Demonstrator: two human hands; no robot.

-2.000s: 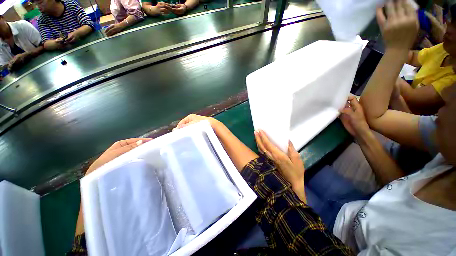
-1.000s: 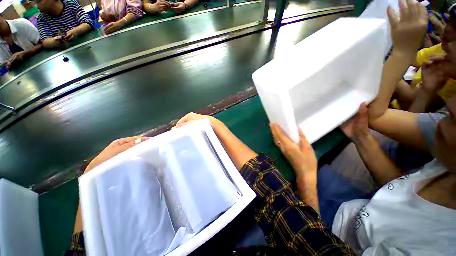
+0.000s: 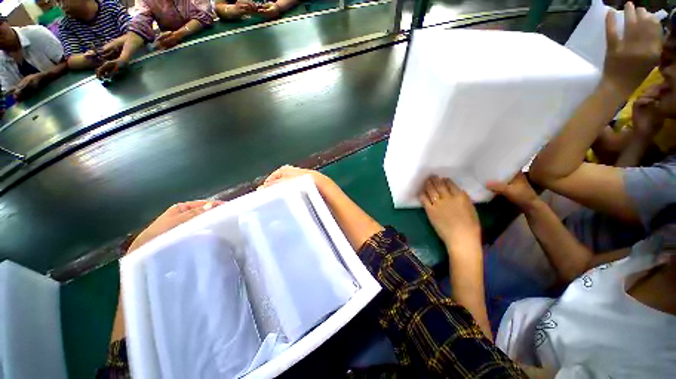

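Observation:
A white foam tray [image 3: 337,318] lies tilted in front of me, its open side up. Two flat grey-blue wrapped products [image 3: 199,303] lie side by side in it under cloudy film, with a narrow gap between them. A loose end of the protective bag [image 3: 265,355] shows near the tray's lower edge. My left hand [image 3: 174,219] is at the tray's far left edge, and my right hand [image 3: 290,176] is at its far edge near the right corner. Both hold the tray; most of their fingers are hidden behind it.
Beyond the tray runs a shiny dark green conveyor belt [image 3: 244,126] with metal rails. At right a seated person's hands hold another white foam tray [image 3: 493,96] on the green edge table [image 3: 363,178]. A white foam block [image 3: 28,326] stands at far left. People sit across the belt.
The neighbour's foam tray has turned so its cavity is less visible, and it rests lower on the edge table. A person across the belt has reached an arm over it. My hands and tray stay nearly still.

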